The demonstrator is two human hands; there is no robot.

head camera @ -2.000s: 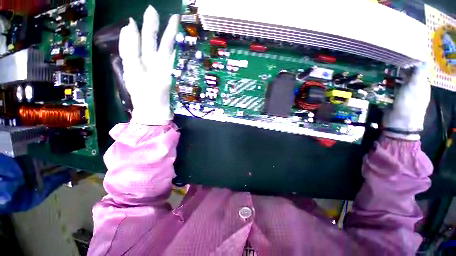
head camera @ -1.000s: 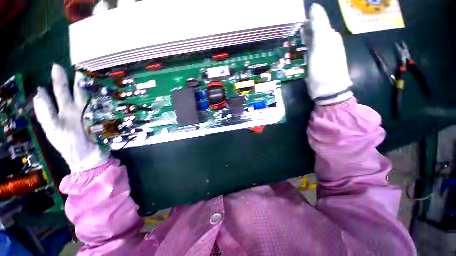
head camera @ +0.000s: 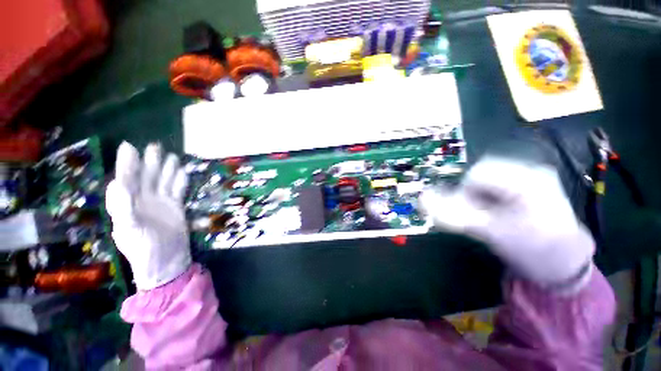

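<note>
A green circuit board (head camera: 268,180) lies component side up in front of me. A long white heat sink (head camera: 319,119) crosses it, with two orange wound coils (head camera: 251,59) and a finned heat sink (head camera: 344,20) beyond. My left hand (head camera: 150,217), in a white glove, is upright along the board's left edge with its fingers apart. It holds nothing I can see. My right hand (head camera: 511,217), gloved and blurred, is over the board's lower right corner with fingers bent. Its fingertips are too blurred to tell if they touch or hold anything.
A neighbouring board (head camera: 69,210) lies at the left. Red foam pads (head camera: 47,54) are at the upper left. A white card with a yellow ring (head camera: 549,61) is at the upper right. Cutters (head camera: 601,170) lie below it, beside a thin dark tool.
The view has shifted, showing more of the board's far side. My right hand has left the right edge and bent inward over the near right corner. My left hand remains at the left edge.
</note>
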